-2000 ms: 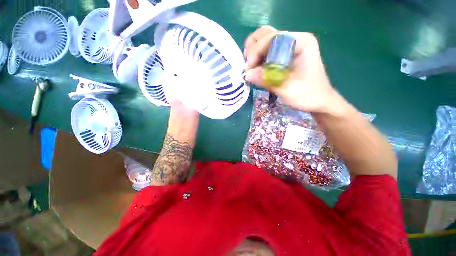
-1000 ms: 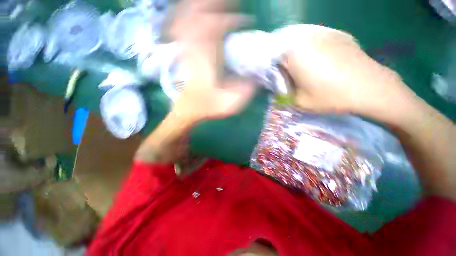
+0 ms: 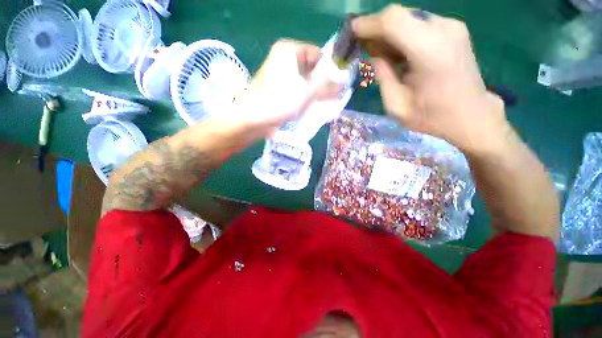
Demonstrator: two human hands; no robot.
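My left hand (image 3: 280,82) grips a white fan (image 3: 333,89) in front of me, its clip base (image 3: 285,162) pointing down toward me. My right hand (image 3: 419,63) holds the soft-face mallet (image 3: 344,45), its head at the upper edge of the fan. The mallet's handle is hidden in the fist. A small pile of loose caps (image 3: 366,74) lies on the bench between the fan and my right hand. The bag of caps (image 3: 396,175), with a white label, lies below my right hand.
Several white fans (image 3: 45,41) stand at the upper left, one (image 3: 210,80) behind my left forearm. A second hand tool (image 3: 46,129) lies at the left. A crumpled clear bag (image 3: 584,198) and a grey-white bracket (image 3: 561,78) are at the right. A brown box is below left.
The fan in my left hand has turned from grille showing to edge-on, clip base toward me. The mallet has moved up onto its edge. The view swung away and back.
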